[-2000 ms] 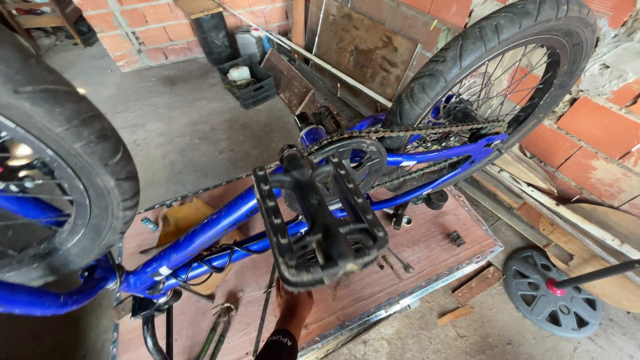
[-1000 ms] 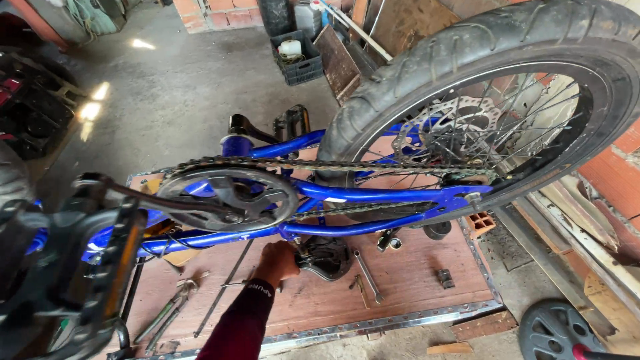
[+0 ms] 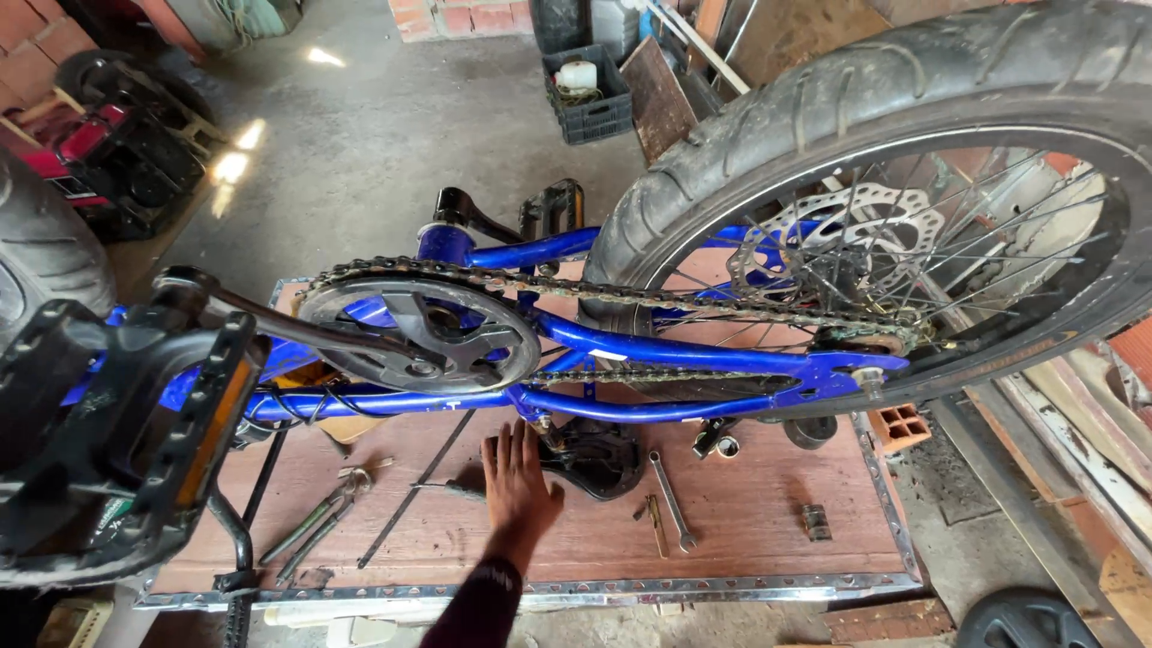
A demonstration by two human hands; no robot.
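Observation:
A blue bicycle frame (image 3: pixel 666 346) stands upside down on a wooden tabletop (image 3: pixel 756 540), its black saddle (image 3: pixel 607 459) against the wood. My left hand (image 3: pixel 520 481) lies palm down beside the saddle, below the frame tube, fingers somewhat apart and nothing visibly gripped. The fingertips are close to the seat clamp area; contact cannot be told. Above are the chainring (image 3: pixel 418 337), chain (image 3: pixel 630 292) and rear wheel (image 3: pixel 864 225) with its disc brake rotor (image 3: pixel 832 238). A black pedal (image 3: pixel 108 432) looms at left. A wrench (image 3: pixel 670 504) lies right of the saddle. My right hand is out of view.
Pliers (image 3: pixel 324 517) and a thin dark rod (image 3: pixel 414 490) lie left of my hand. A small metal cylinder (image 3: pixel 816 522) is on the right, near the tabletop's metal edging (image 3: pixel 630 589). A black crate (image 3: pixel 589 108) and a red-and-black machine (image 3: pixel 126 162) stand on the floor behind.
My left hand has moved left from the saddle, and its fingers have spread. The view swung strongly between the two earlier frames.

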